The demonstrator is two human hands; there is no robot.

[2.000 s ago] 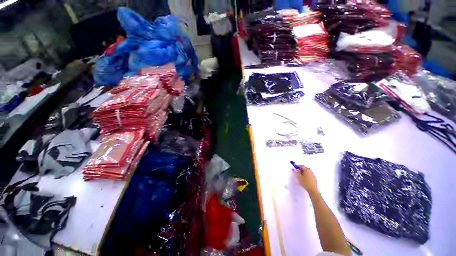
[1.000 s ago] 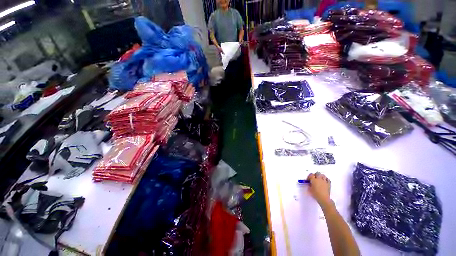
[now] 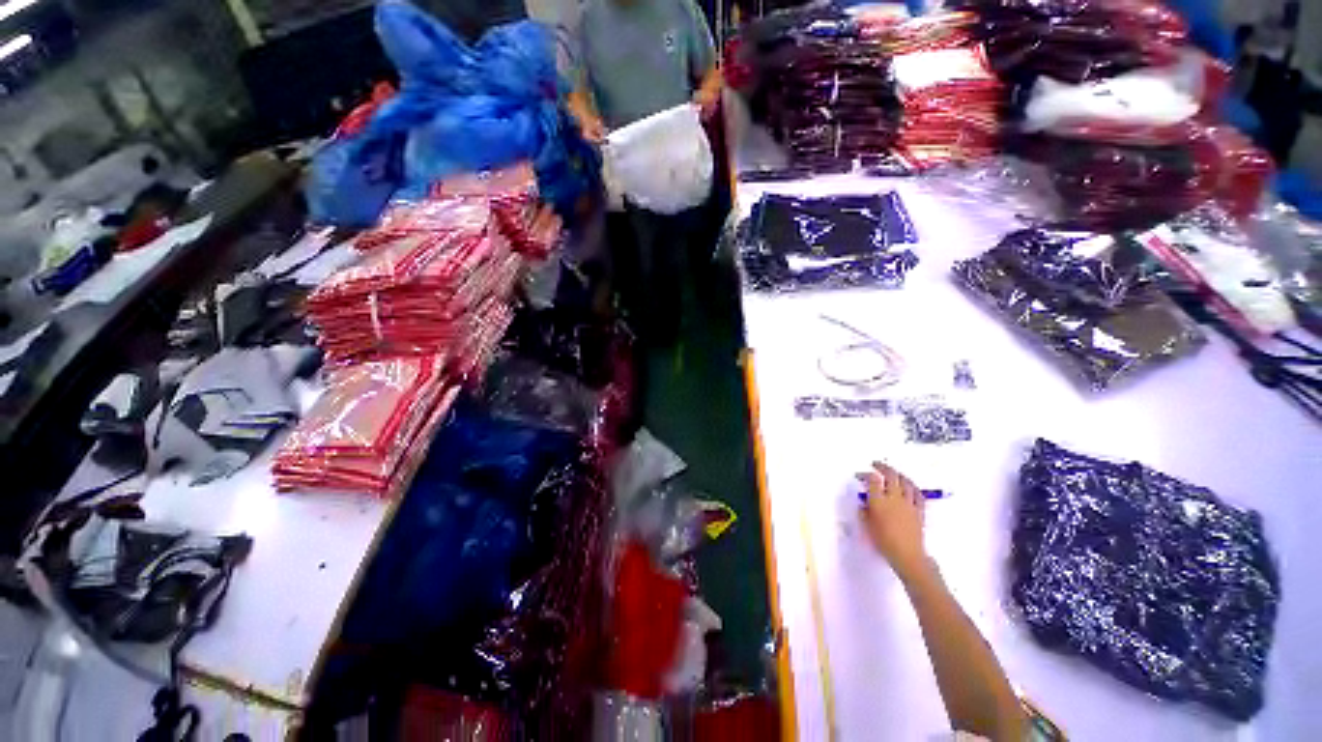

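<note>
My right hand (image 3: 892, 510) is bare and reaches in from the bottom right over the white table. It holds a thin dark blue pen (image 3: 931, 494), which lies crosswise under the fingers and shows on both sides of them. Small clear bags of trims (image 3: 937, 422) and a pale coiled cord (image 3: 861, 363) lie just beyond the hand. A dark packed garment in shiny plastic (image 3: 1145, 577) lies to its right. My left hand is not in view.
A person (image 3: 645, 73) stands in the aisle holding a white bag. Black packed garments (image 3: 829, 236), a brownish pack (image 3: 1090, 312) and black hangers (image 3: 1283, 370) lie on the table. Red-edged packs (image 3: 363, 420) sit on the left table, with blue bags (image 3: 471, 123) behind.
The person in the aisle has come closer with the white bag. My right hand has shifted slightly left, and the pen now sticks out to the right of the fingers.
</note>
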